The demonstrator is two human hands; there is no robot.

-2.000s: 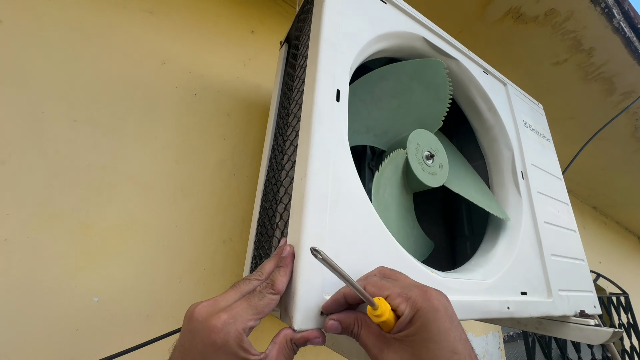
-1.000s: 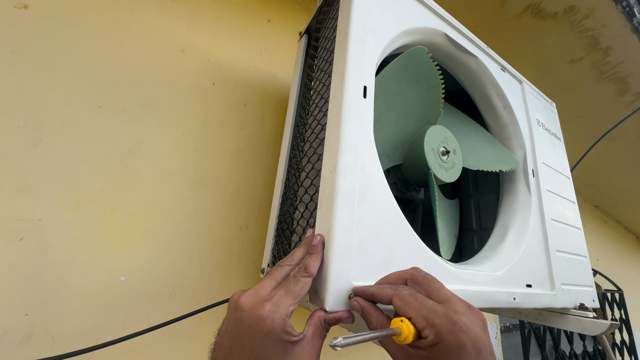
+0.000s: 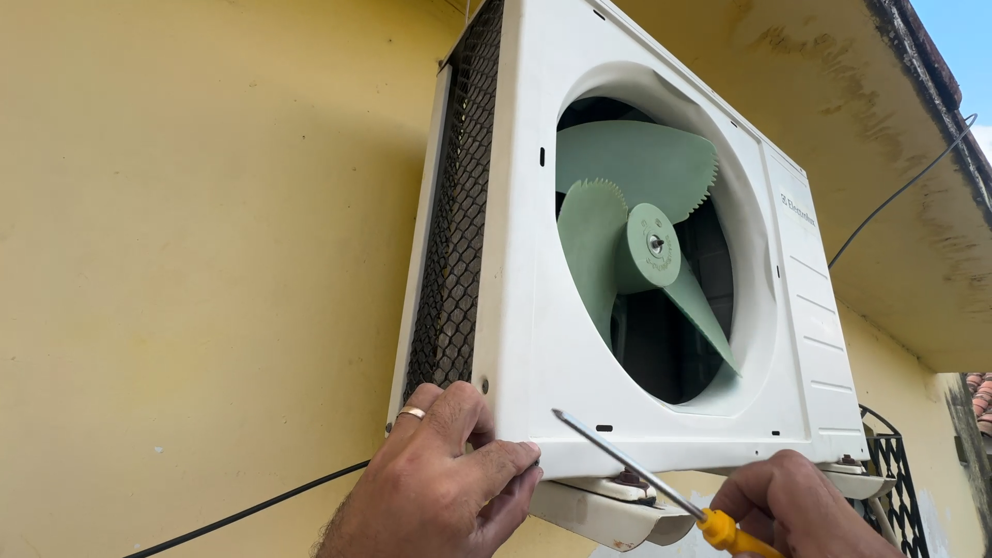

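Observation:
The white front panel [image 3: 515,310] of an Electrolux air conditioner outdoor unit fills the middle of the view, its green fan [image 3: 651,248] showing in the round opening. My left hand [image 3: 457,473], with a ring, is at the panel's lower left corner; thumb and forefinger pinch a small dark thing, probably a screw [image 3: 536,463], at the bottom edge. My right hand [image 3: 798,504], lower right, holds a screwdriver [image 3: 643,473] by its yellow handle. The shaft points up and left, its tip in front of the panel. A screw head [image 3: 485,385] shows on the side edge.
A black mesh grille [image 3: 453,310] covers the unit's left side. Below are a metal support bracket [image 3: 597,515] and a bolt [image 3: 629,479]. A black cable [image 3: 256,508] runs along the yellow wall [image 3: 194,232]. Dark metal grillwork [image 3: 907,488] stands at right, under the eave.
My right hand has moved right, away from the lower left corner, with the screwdriver. My left thumb and forefinger now pinch at the bottom edge, where the right fingers were. The fan blades have turned.

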